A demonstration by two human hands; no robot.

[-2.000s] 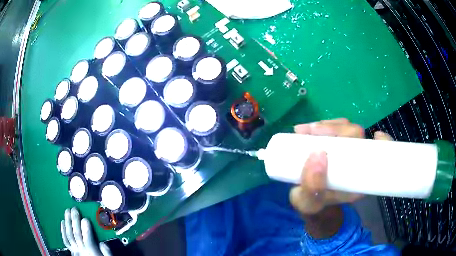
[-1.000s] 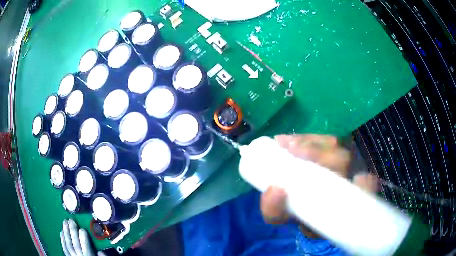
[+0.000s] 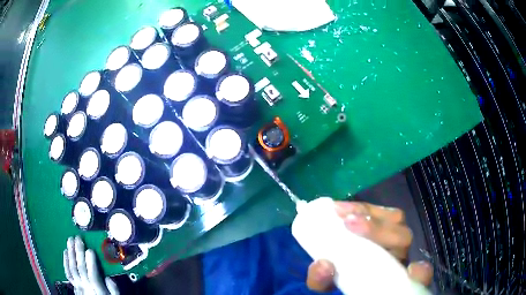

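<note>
My bare right hand (image 3: 378, 230) is closed around a white glue bottle (image 3: 352, 250), tilted with its back end cut off by the lower edge. Its thin nozzle (image 3: 277, 180) points up-left, the tip between a corner capacitor (image 3: 225, 145) and the orange choke coil (image 3: 273, 137). Black capacitors with bright round tops stand in rows on the green circuit board (image 3: 288, 109). White adhesive (image 3: 202, 201) runs along the bases of the near row. My white-gloved left hand (image 3: 86, 268) lies flat at the board's lower left corner, fingers slightly apart, partly cut off.
The board lies on a green bench top (image 3: 392, 92) dotted with white specks. A white object (image 3: 288, 12) lies at the top. Black slotted racks (image 3: 484, 173) stand at the right. A white and red edge strip (image 3: 29, 242) curves along the left. Blue clothing shows below.
The bottle has swung from nearly level to steeply tilted, its back end lower. The nozzle tip has moved from the near capacitor row towards the choke coil. My left hand stays at the corner.
</note>
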